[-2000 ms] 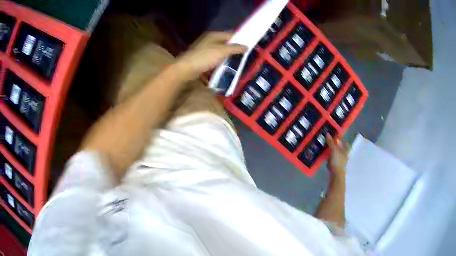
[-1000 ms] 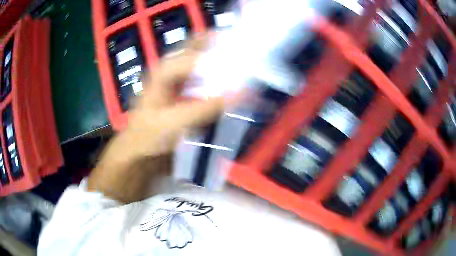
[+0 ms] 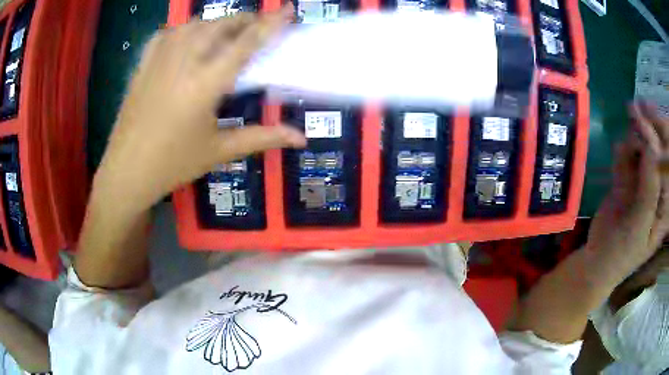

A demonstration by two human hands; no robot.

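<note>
A red foam tray [image 3: 370,236] of black phone units lies in front of me, their blue boards and silver sockets [image 3: 314,192] showing. A glossy white release liner [image 3: 381,58] lies across the upper row, blurred and overexposed, with a black piece [image 3: 516,67] at its right end. My left hand [image 3: 198,110] has the liner's left end among its fingers; the thumb stands apart below it, over the phones. My right hand [image 3: 637,176] is beside the tray's right side, cut by the picture's edge, fingers extended, with nothing visible in it.
A stack of red foam trays [image 3: 62,146] with phones stands at the left. The dark green bench top [image 3: 117,44] shows between the trays and at the right. A white printed sheet [image 3: 653,69] is at the upper right. Parts of other people show at both lower corners.
The view has swung from the lap side to the bench. The tray of phones now lies straight in front of me. My left hand has come across with the liner; my right hand is off the tray.
</note>
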